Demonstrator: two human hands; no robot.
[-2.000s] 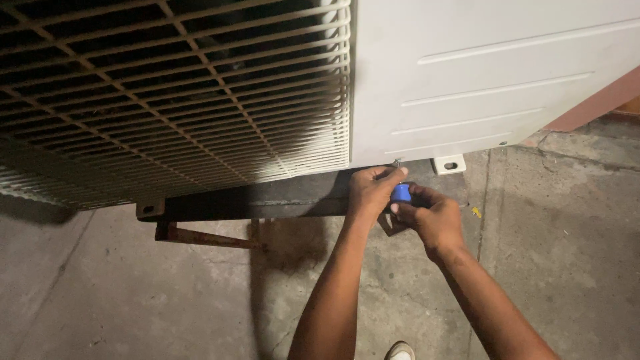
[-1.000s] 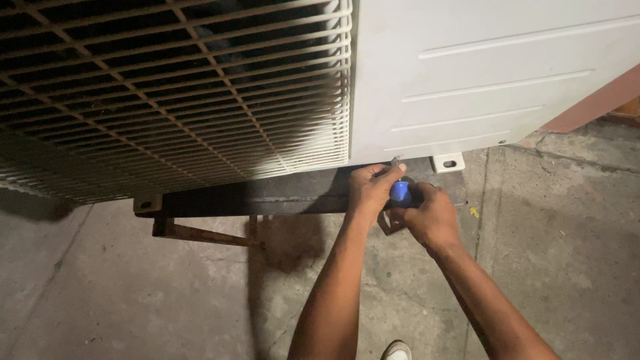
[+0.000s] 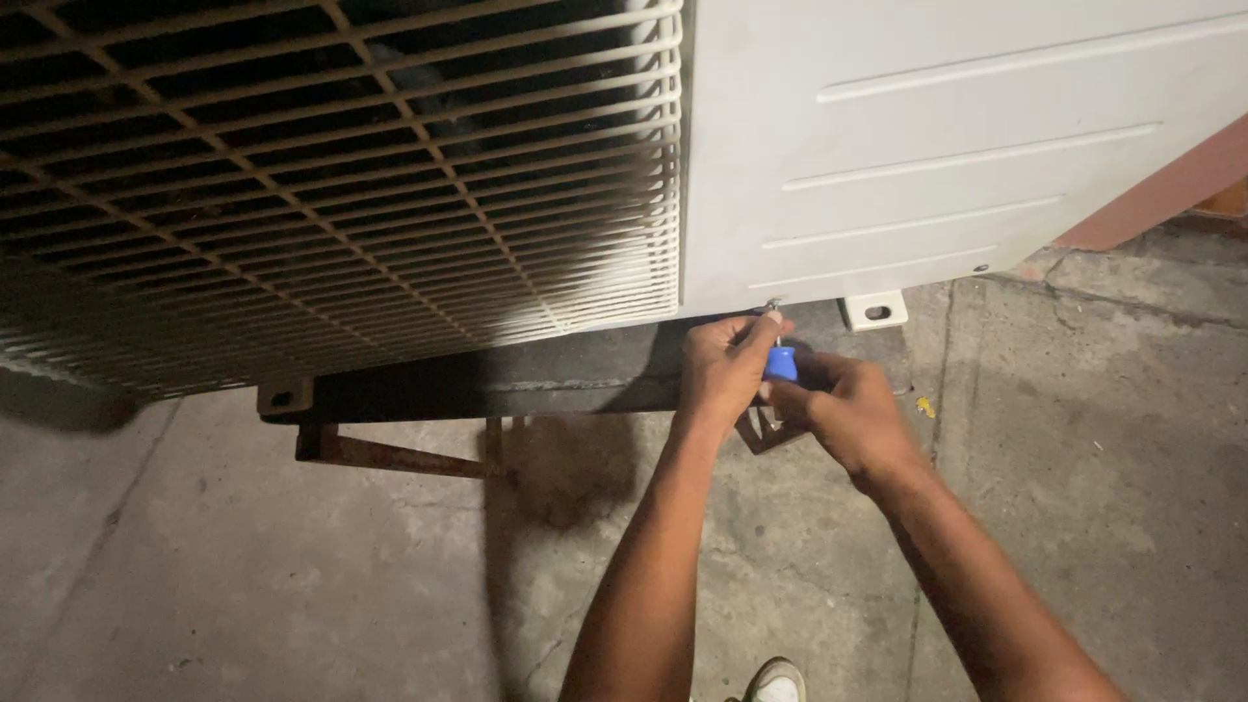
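Note:
A screwdriver with a blue handle (image 3: 781, 364) points up at the lower edge of the white metal front panel (image 3: 936, 146) of an outdoor air-conditioner unit. My right hand (image 3: 858, 414) grips the handle from the right and below. The fingers of my left hand (image 3: 726, 366) pinch around the metal shaft close to the tip, just under the panel edge. Whatever the tip meets there is too small to make out. Left of the panel is the unit's wire fan grille (image 3: 429, 185).
Below the unit runs a dark support ledge (image 3: 585, 375), with a rusty metal bracket (image 3: 400, 456) under it. Slotted mounting feet (image 3: 876, 311) jut out from the unit's base. A shoe (image 3: 777, 681) stands on the concrete floor (image 3: 292, 585).
The fingers of my right hand have shifted on the blue handle. My left hand stays at the shaft by the panel edge.

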